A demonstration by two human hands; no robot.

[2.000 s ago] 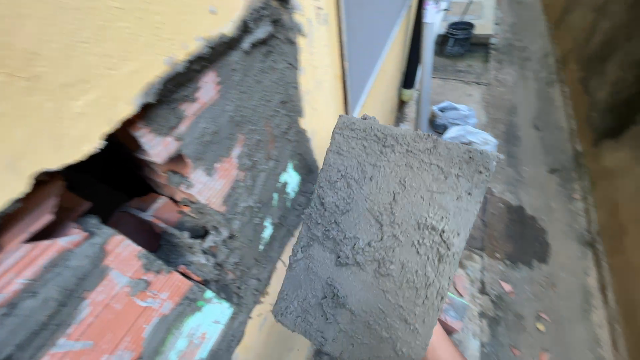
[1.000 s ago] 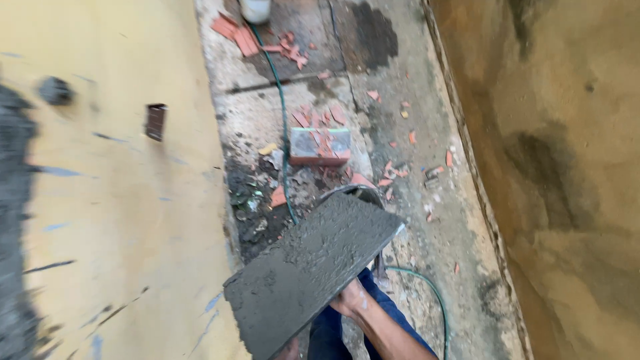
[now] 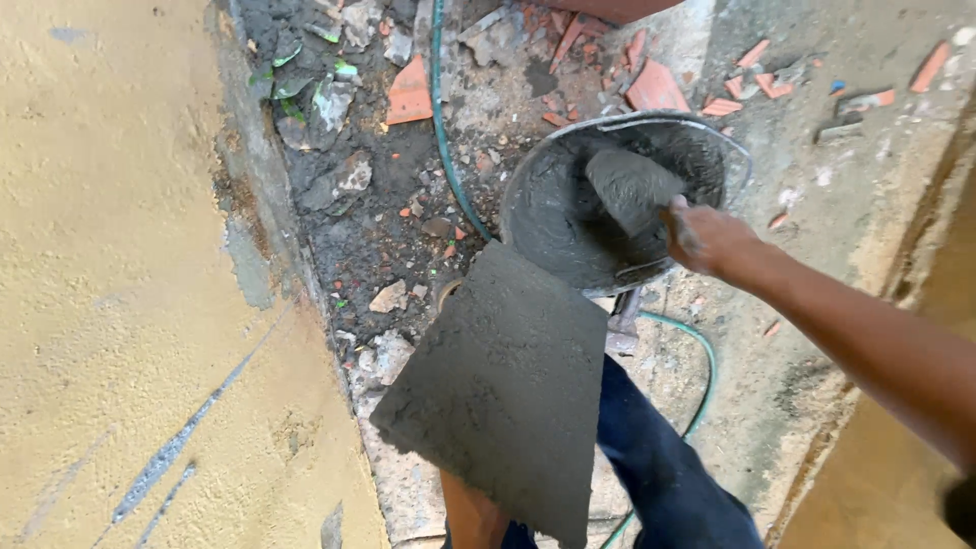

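Observation:
My right hand (image 3: 705, 236) is closed around a trowel (image 3: 633, 187), its blade heaped with wet grey mortar. The blade is over the mouth of a round bucket (image 3: 526, 217) that holds more wet mortar. A flat rectangular board (image 3: 507, 381) coated with mortar spans the lower middle, one corner close to the bucket's rim. My left forearm (image 3: 473, 511) comes out from below the board; the left hand itself is hidden beneath it.
A yellow wall (image 3: 152, 229) runs down the left side. Broken red clay pieces (image 3: 412, 91) and rubble lie on the ground around the bucket. A green hose (image 3: 442, 137) passes behind the bucket and shows again by my trouser leg (image 3: 663, 457).
One second ago the board largely covered the bucket; now the bucket shows, with my right hand and the trowel over it. The view has swung down from the broken wall.

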